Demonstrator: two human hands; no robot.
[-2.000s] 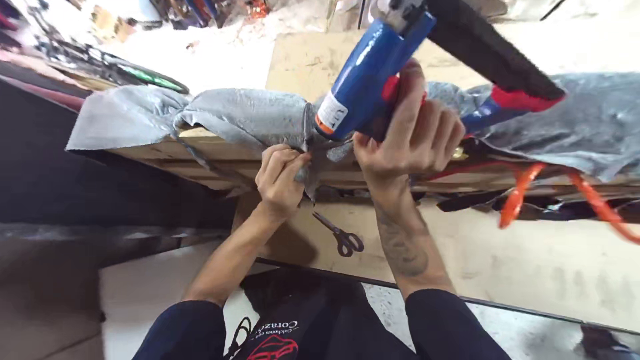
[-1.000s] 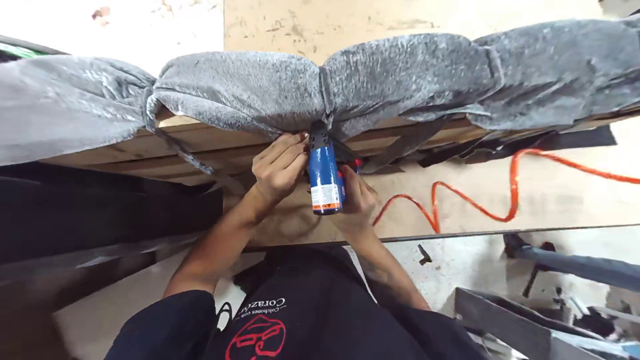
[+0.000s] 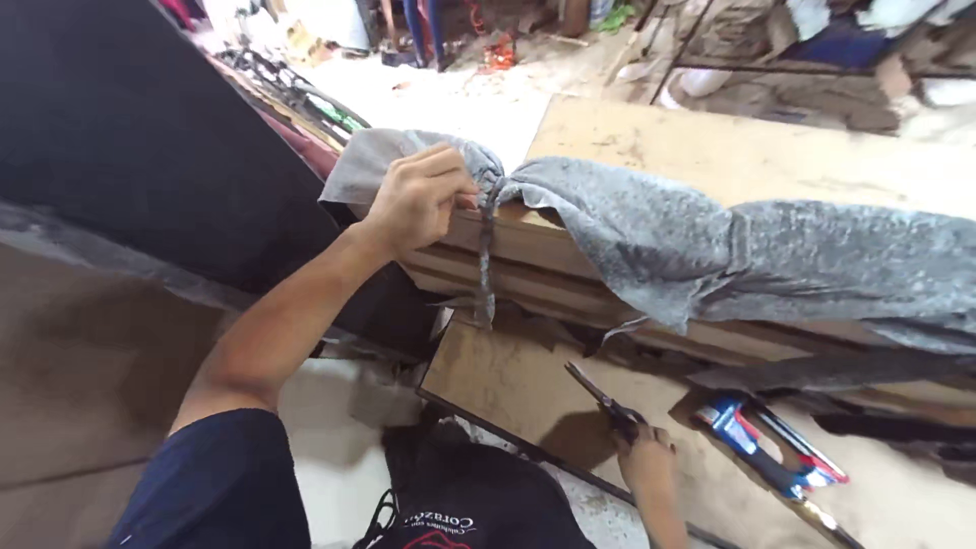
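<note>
My left hand (image 3: 423,194) pinches the grey velvet-like upholstery fabric (image 3: 648,221) beside a gathered fold on the wooden frame (image 3: 526,248). A narrow fabric strip (image 3: 486,267) hangs from that fold. Lower down, my right hand (image 3: 648,457) has its fingers on the handles of dark-handled scissors (image 3: 602,400), whose blades point up and left over the wooden board. The blue and red pneumatic staple gun (image 3: 755,446) lies on the board to the right of my right hand, touched by neither hand.
A wooden board (image 3: 496,366) lies below the frame, and another wooden panel (image 3: 686,145) is behind it. A large dark padded panel (image 3: 152,137) stands at the left. Fabric scraps and clutter (image 3: 808,84) lie on the far floor.
The staple gun, held in my right hand a second ago, now lies on the board. My right hand has moved down to the scissors. My left hand is now at a fold nearer the frame's left end.
</note>
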